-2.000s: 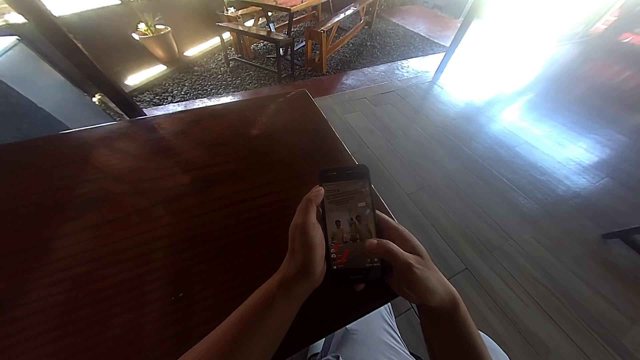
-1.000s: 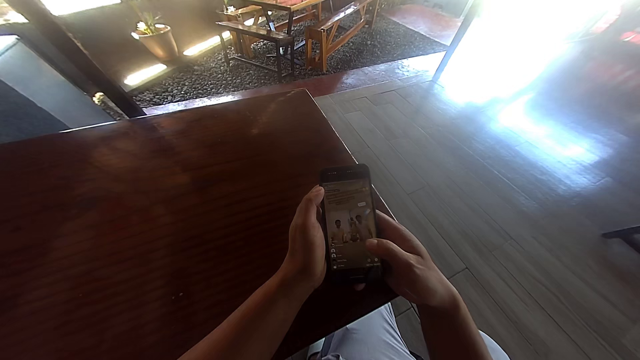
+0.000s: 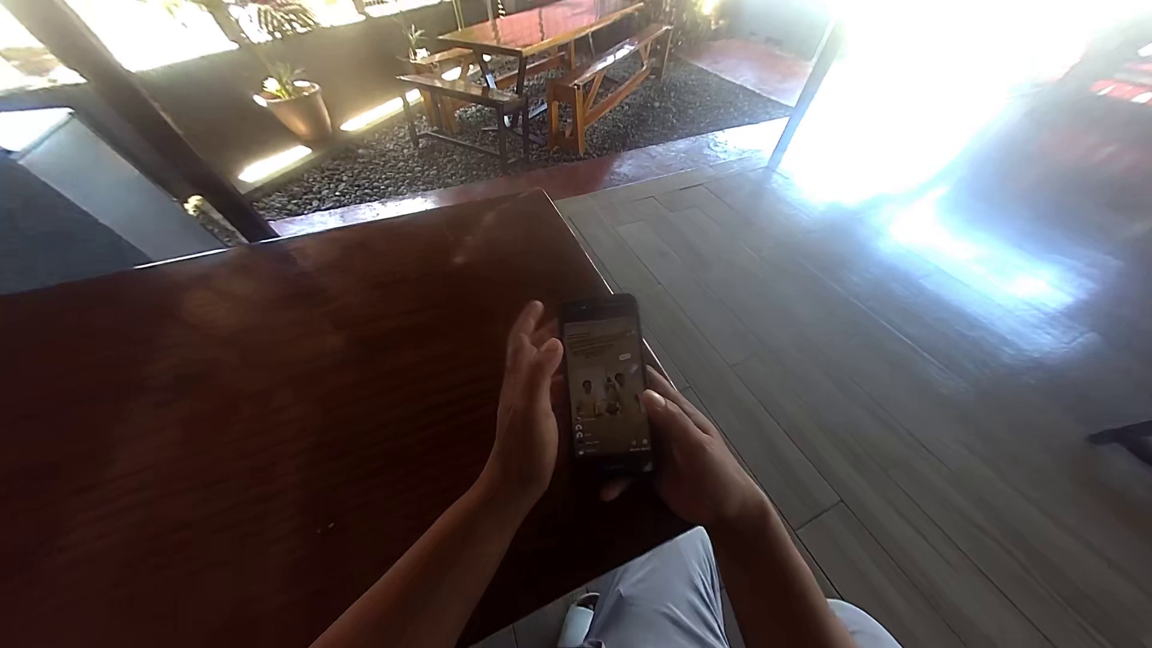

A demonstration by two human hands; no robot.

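A dark smartphone (image 3: 608, 387) with a lit screen is upright in my view, over the near right corner of a brown wooden table (image 3: 270, 378). My right hand (image 3: 697, 450) holds its right side and lower end, with the thumb at the screen's right edge and a fingertip showing below the phone. At the phone's left edge is my left hand (image 3: 528, 405), its thumb raised beside the case and its fingers partly spread. Whether the left fingers touch the back of the phone is hidden.
Grey plank-pattern floor (image 3: 765, 342) lies to the right of the table. Beyond the table's far edge are gravel (image 3: 360, 166), a potted plant (image 3: 301, 108) and a wooden picnic table (image 3: 540, 31) with benches. A dark post (image 3: 153, 117) rises at the left.
My left hand has loosened from the phone's left side, its thumb and fingers now spread apart. My right hand keeps its hold on the phone.
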